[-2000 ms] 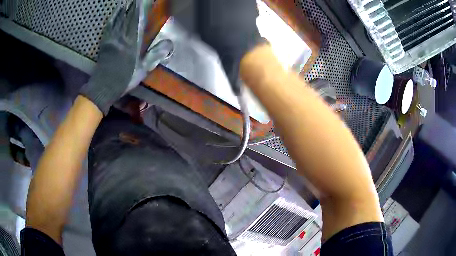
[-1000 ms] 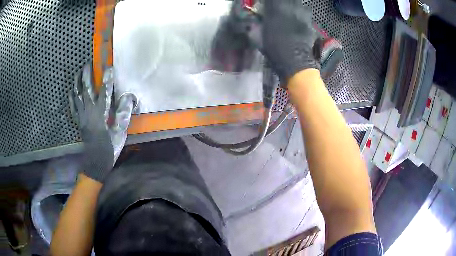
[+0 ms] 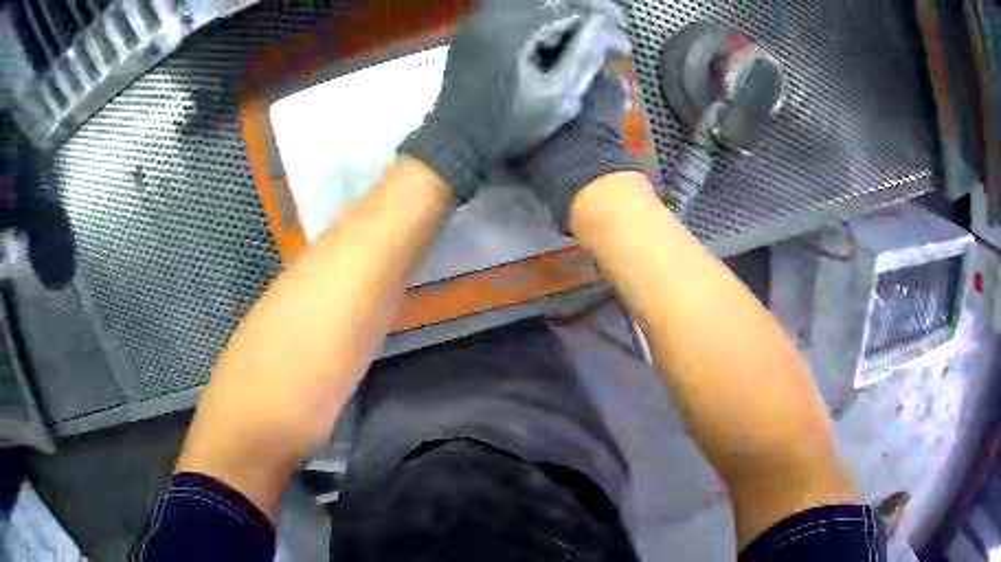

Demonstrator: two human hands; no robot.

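Observation:
A silvery-white tablet back cover [image 3: 362,132] lies in the orange-brown holding fixture [image 3: 494,294] on the bench. My gloved left hand [image 3: 494,88] and my gloved right hand [image 3: 598,137] are close together over the cover's right end and the fixture's right side. The fingers are blurred and overlap, so whether they hold anything is hidden. A round air sander [image 3: 719,82] lies on the bench just right of the fixture, with its hose fitting towards me.
The grey perforated bench [image 3: 143,253] surrounds the fixture. Part of the pale slotted rack [image 3: 99,55] stands at the upper left. Dark panels with orange edges [image 3: 944,88] are at the right end. A grey box with a white-framed vent [image 3: 911,307] is below the bench at right.
My left hand has left the fixture's near left corner and moved across beside my right hand. The dark sander earlier under my right hand on the cover no longer shows there.

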